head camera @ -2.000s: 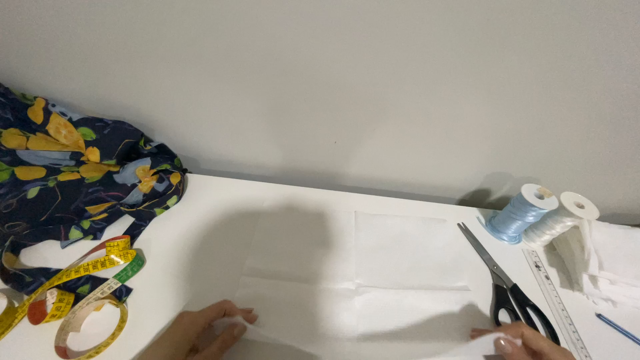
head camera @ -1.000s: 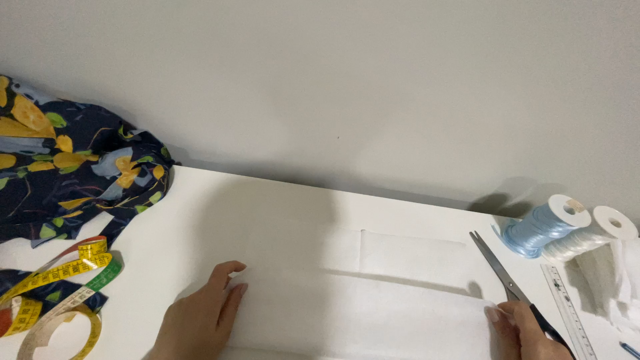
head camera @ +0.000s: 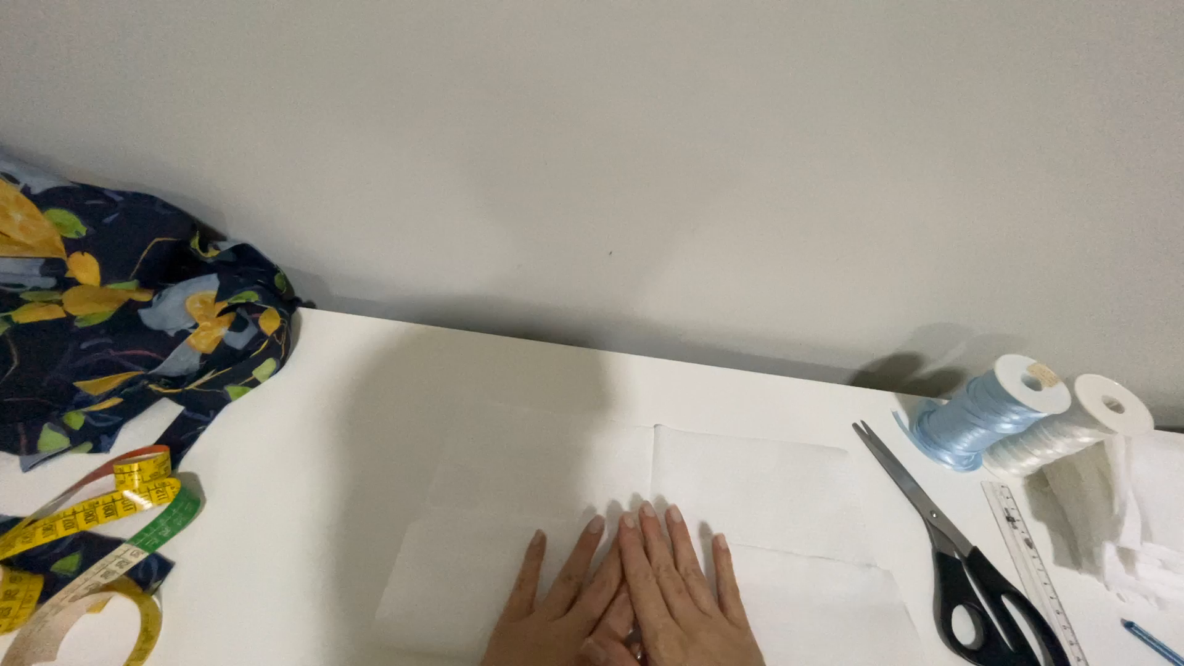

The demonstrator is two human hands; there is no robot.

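Observation:
White fabric [head camera: 758, 462] with crease lines lies spread on the white table [head camera: 370, 342]. My left hand [head camera: 564, 601] rests flat on it near the bottom middle, fingers spread. Beside it my right hand [head camera: 684, 592] also presses palm down, and the two hands touch at thumbs and index fingers. Neither hand grips anything. Right of the fabric lie black-handled scissors [head camera: 948, 536], their blades nearly together, and a clear ruler [head camera: 1031, 564].
Dark floral fabric [head camera: 139, 314] is heaped at the left, above a curled tape measure [head camera: 102, 509]. Blue ribbon [head camera: 980, 416] and white ribbon [head camera: 1045, 439] spools, white cloth [head camera: 1147, 518] and a blue pen-like tool [head camera: 1150, 640] are at the right. A wall stands behind.
Both hands have moved inward from the sides of the white fabric to its middle. The raised near part of the fabric now lies flatter.

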